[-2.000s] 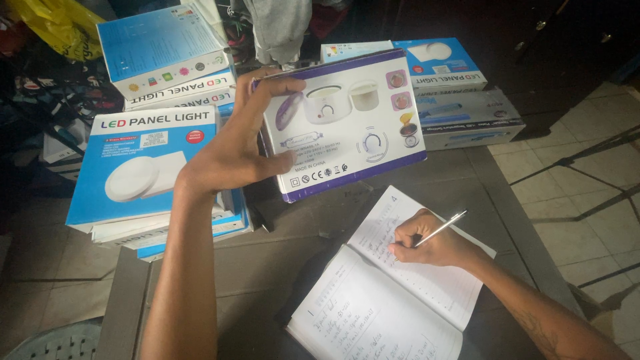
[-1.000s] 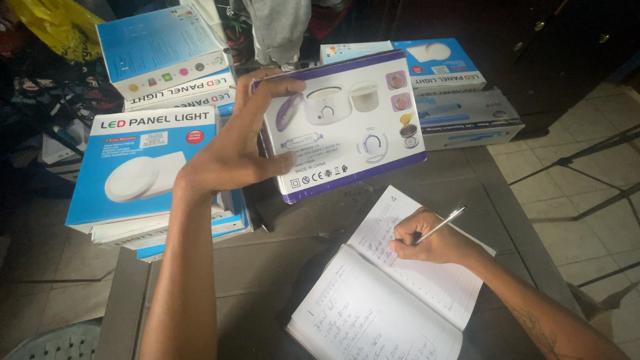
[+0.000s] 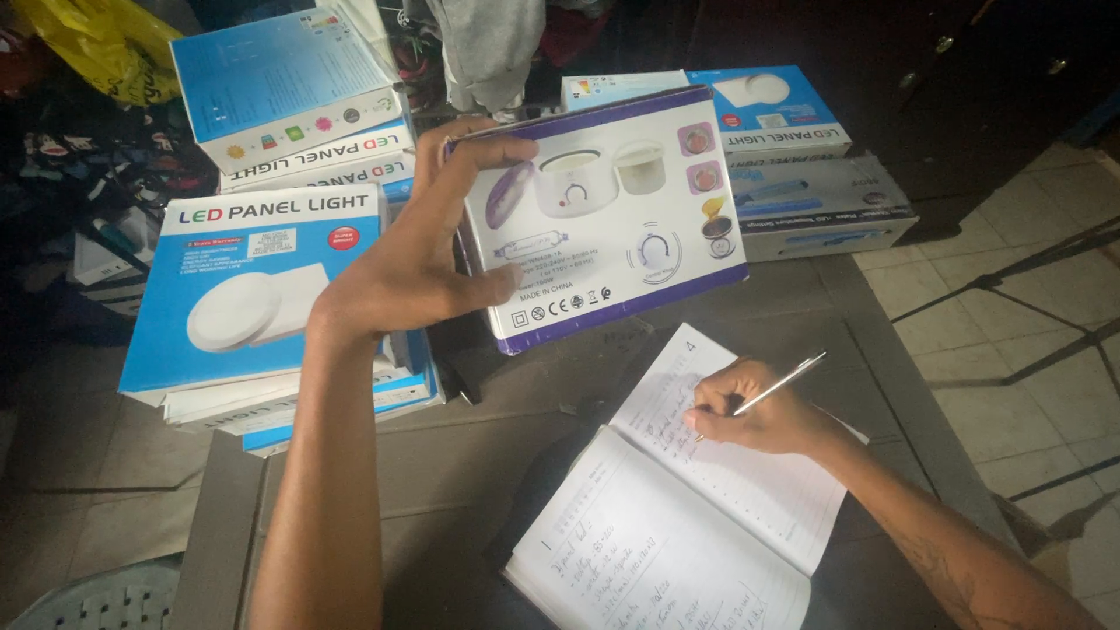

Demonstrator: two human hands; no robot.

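My left hand [image 3: 437,236] grips the left side of a white and purple cardboard box [image 3: 595,236], which is held tilted, its printed face toward me. That face shows a wax-warmer-like pot, its lid and a control knob. In my right hand [image 3: 761,407] is a silver pen [image 3: 787,378], its tip on the upper part of the right page of an open notebook [image 3: 665,542]. Both pages bear handwriting. The notebook lies at an angle on the dark table [image 3: 437,525], below and to the right of the box.
Blue and white LED panel light boxes [image 3: 254,293] are stacked at the left, with another pile [image 3: 284,74] behind. More boxes [image 3: 779,101] and a grey carton [image 3: 822,210] stand at the back right. A plastic chair [image 3: 114,599] is at bottom left, a yellow bag [image 3: 109,48] at top left.
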